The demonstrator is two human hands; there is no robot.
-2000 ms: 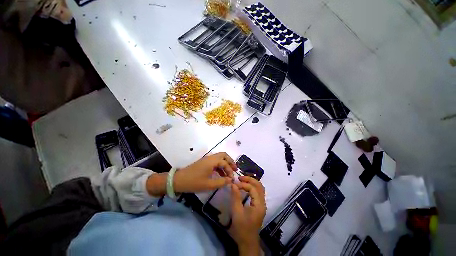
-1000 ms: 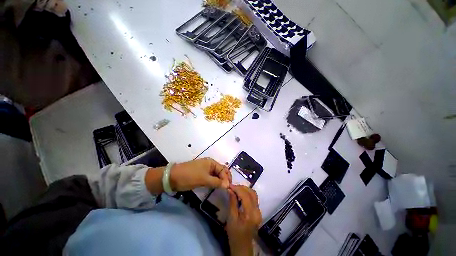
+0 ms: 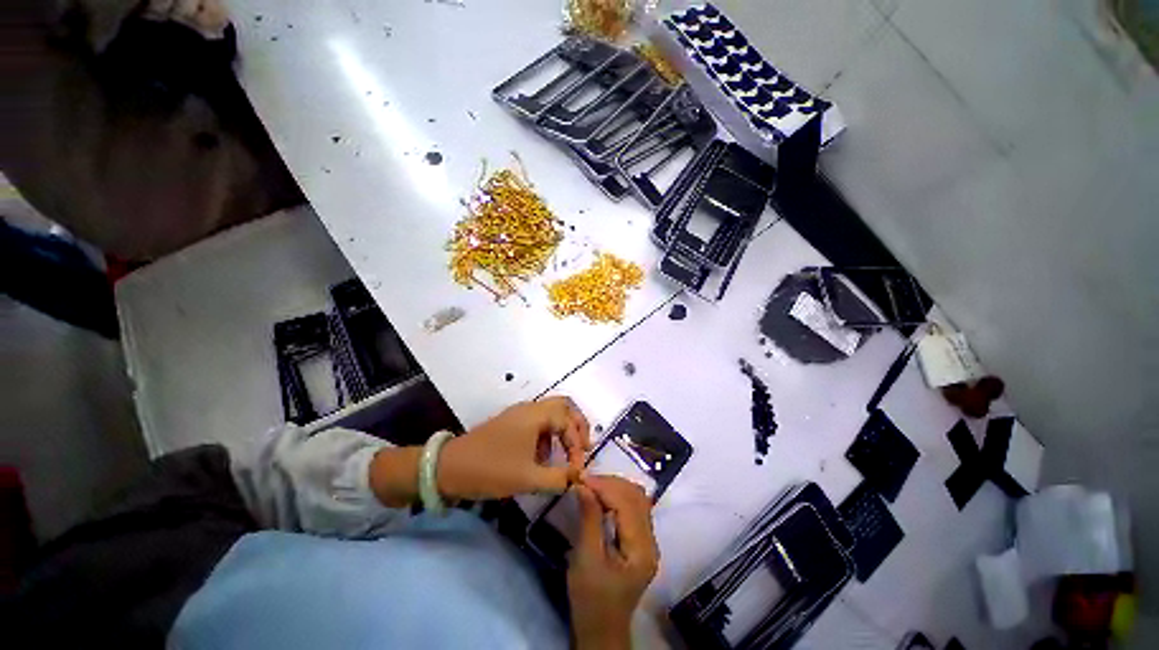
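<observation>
My left hand (image 3: 515, 451), with a pale bangle at the wrist, and my right hand (image 3: 613, 540) meet at their fingertips above a black housing (image 3: 658, 447). The fingers look pinched together, but any small part between them is too small to make out. The housing lies tilted on the white table near its front edge; its solid end shows beyond my fingers with small pale and yellowish bits on it. The hands hide part of its window. A larger golden-yellow pile of flex cables (image 3: 506, 232) and a smaller yellow pile (image 3: 596, 287) lie further off.
Stacked black housings stand at the back (image 3: 608, 114) and right front (image 3: 769, 571). A line of tiny black parts (image 3: 760, 413), a dark granular patch (image 3: 794, 324), black sheets (image 3: 882, 455) and white paper (image 3: 1074, 531) lie right. A white bin (image 3: 191, 343) holds housings at left. Another person's sleeve shows upper left.
The camera view has shifted, so the table's contents sit further right and slightly lower. My hands stay fingertip to fingertip over the housing, whose solid end remains uncovered as a second ago.
</observation>
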